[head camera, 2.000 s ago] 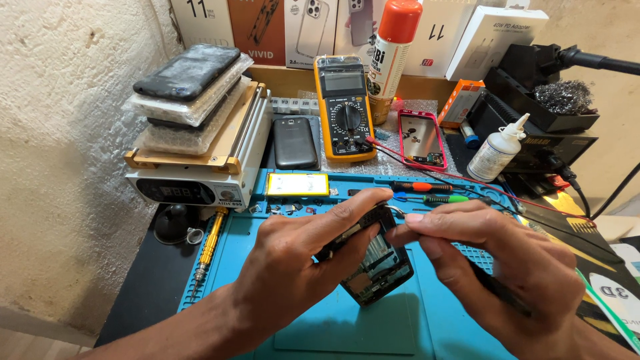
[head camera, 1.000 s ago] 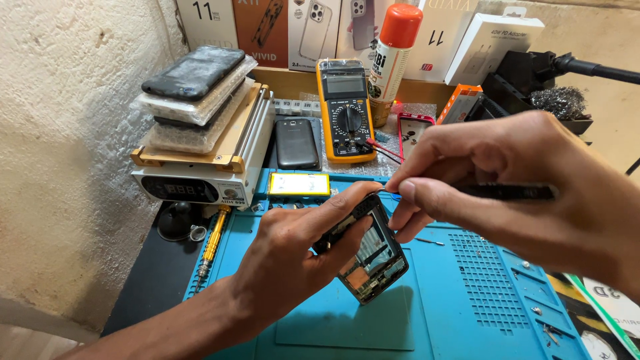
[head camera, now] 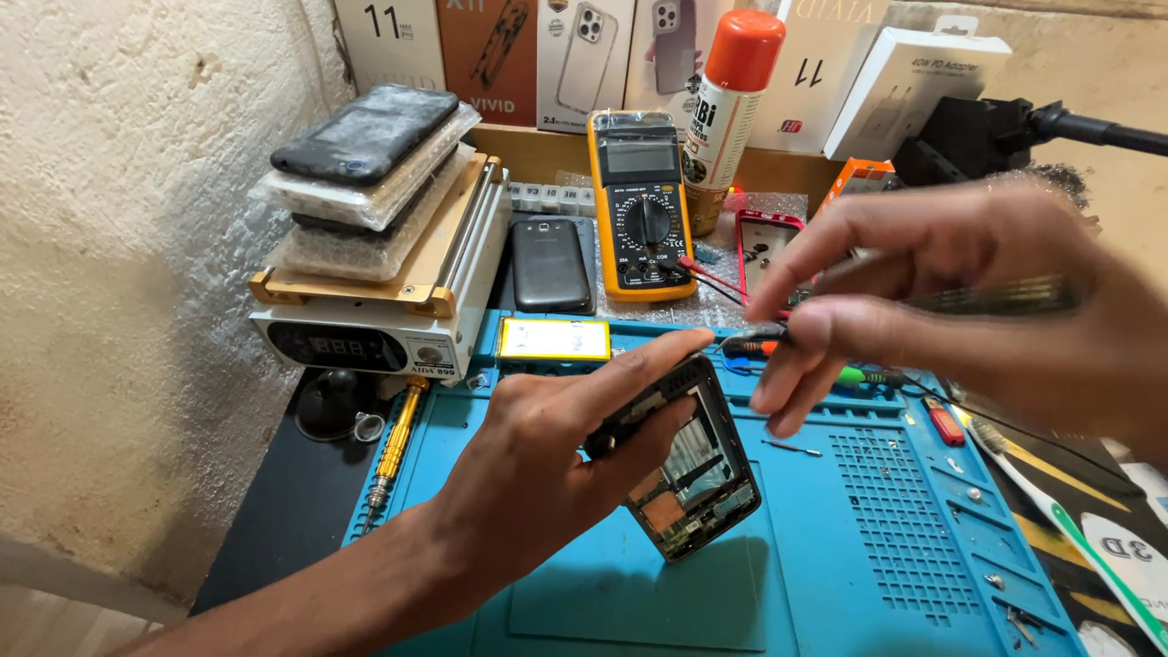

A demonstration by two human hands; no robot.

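Note:
My left hand (head camera: 557, 447) grips the upper end of an opened smartphone (head camera: 703, 465), its inner side with board and bare battery bay showing. The phone is held tilted above the blue silicone repair mat (head camera: 639, 593), its lower corner close to the mat. To the right of the phone's top edge, my right hand (head camera: 876, 310), blurred, holds a thin dark tool (head camera: 995, 297) with a fine bent tip, seemingly tweezers. That tip is near my left index fingertip; whether they touch I cannot tell. A yellow-edged battery (head camera: 555, 338) lies behind my left hand.
Behind stand a yellow multimeter (head camera: 643, 210), a spray can (head camera: 730, 119) and a dark phone back (head camera: 551, 265). A screen separator machine (head camera: 365, 328) at left bears stacked phones (head camera: 365, 137). A gold screwdriver (head camera: 397, 438) lies beside the left hand; a toothbrush (head camera: 1049, 511) lies at right.
My right hand with its tool has shifted about the phone's top edge and is now slightly away from it. My left hand has kept hold of the phone throughout.

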